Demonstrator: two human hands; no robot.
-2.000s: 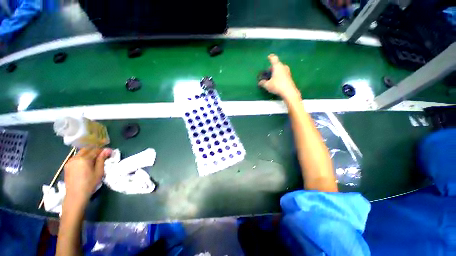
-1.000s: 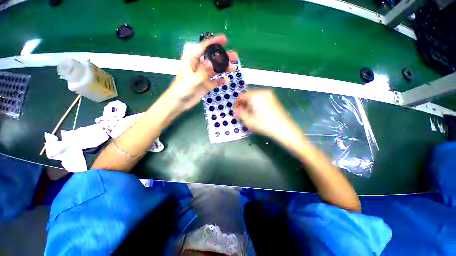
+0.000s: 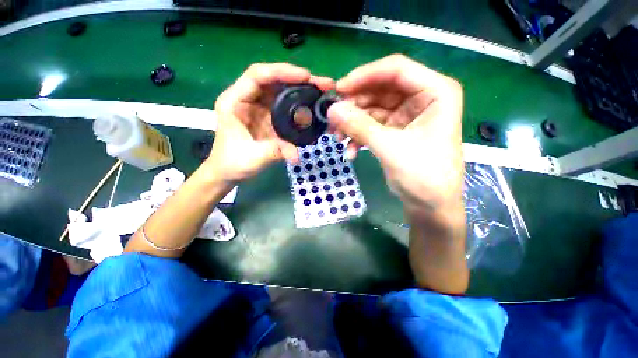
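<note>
My left hand (image 3: pixel 245 129) holds a black round housing (image 3: pixel 285 117) by its rim, raised above the white rail and tilted so its central hole shows. My right hand (image 3: pixel 409 119) pinches a small dark round insert (image 3: pixel 324 108) between thumb and finger, at the right edge of the housing. Whether the two parts touch is not clear. The whitish parts tray (image 3: pixel 325 183) with rows of dark round dots lies on the bench below my hands. Its upper end is partly hidden by my hands.
Translucent bottle (image 3: pixel 140 143), wooden stick (image 3: pixel 93 197) and crumpled white cloth (image 3: pixel 119 218) lie left. Another black housing (image 3: pixel 203 147) is partly behind my left forearm. Clear bags (image 3: pixel 493 217) lie right. Beyond the white rail (image 3: pixel 183 115), several housings sit on the green conveyor (image 3: pixel 231 66).
My right hand has risen from the tray to the housing with a small insert in its fingers. My left hand still holds the housing, now turned more sideways. The camera view has shifted slightly.
</note>
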